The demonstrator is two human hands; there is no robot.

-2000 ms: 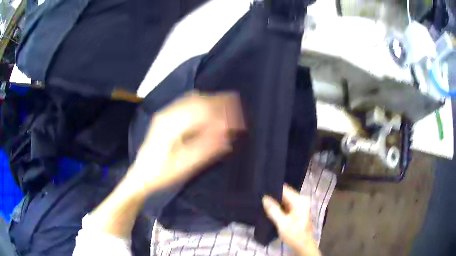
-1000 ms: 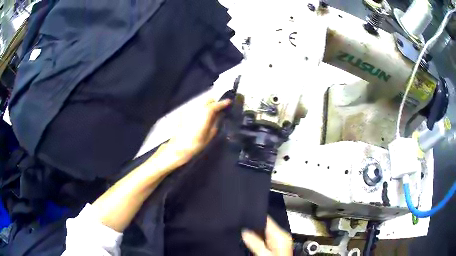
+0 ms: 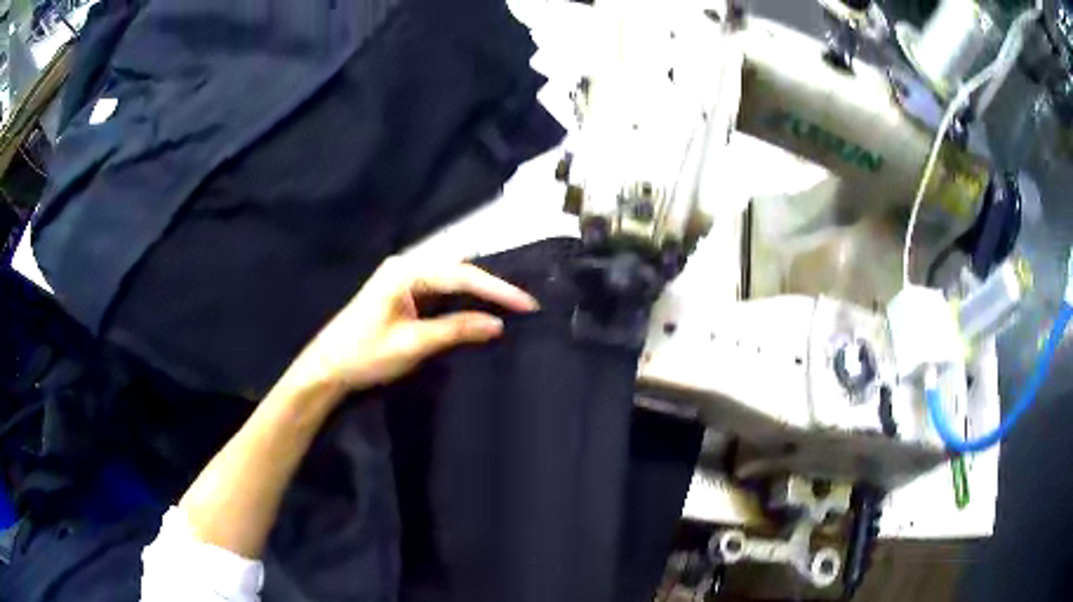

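A long dark garment panel [image 3: 530,470] runs from the picture's bottom edge up under the black presser foot and needle area [image 3: 624,276] of the cream-white sewing machine [image 3: 753,376]. My left hand [image 3: 412,323] lies over the panel, left of the presser foot. Its thumb and fingers are apart, with the fingertips near the cloth, and it pinches nothing visible. My right hand is not in view.
A heap of dark garments [image 3: 271,200] covers the table at left, with a small white label [image 3: 104,111]. A linkage bracket [image 3: 782,553] sits below the machine. A blue air hose [image 3: 1000,429] and a slim green tool [image 3: 960,480] are at right.
My left hand has moved back from the presser foot, down and left, and its fingers have spread. The cloth's upper edge now lies beside the foot. My right hand has left the picture.
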